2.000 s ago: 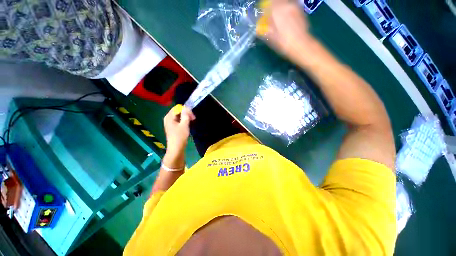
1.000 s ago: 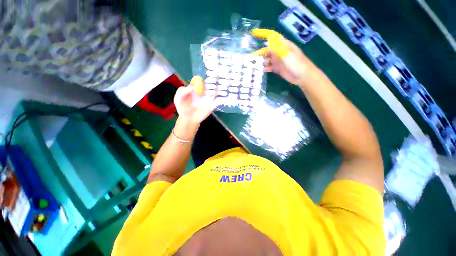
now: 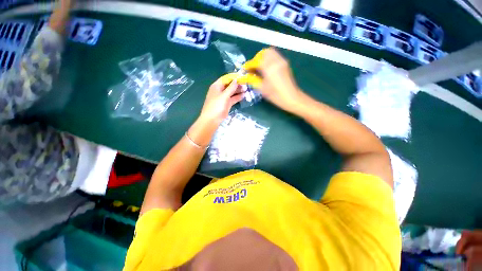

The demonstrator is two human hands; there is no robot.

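Observation:
My left hand (image 3: 218,100), with a yellow finger cot, holds a clear sheet (image 3: 248,95) that is seen nearly edge-on above the bench. My right hand (image 3: 272,74), with yellow finger cots, has its fingertips against the same sheet beside the left fingertips. The right hand is slightly blurred, and whether it pinches a small part cannot be seen. A clear pack full of white pieces (image 3: 238,140) lies on the green bench just below the hands, close to my body. Crumpled clear plastic (image 3: 150,90) lies to the left.
Blue-white panels (image 3: 328,24) line the far side of the white line. A single panel (image 3: 189,33) lies nearer, and another (image 3: 85,30) is further left. Whitish packs (image 3: 385,100) lie at right. A neighbouring person's patterned sleeve (image 3: 31,71) is at left, beside a panel tray (image 3: 15,39).
The view has turned towards the bench and panel row. The sheet, earlier held flat and facing me, is now edge-on, and my two hands have come together at it.

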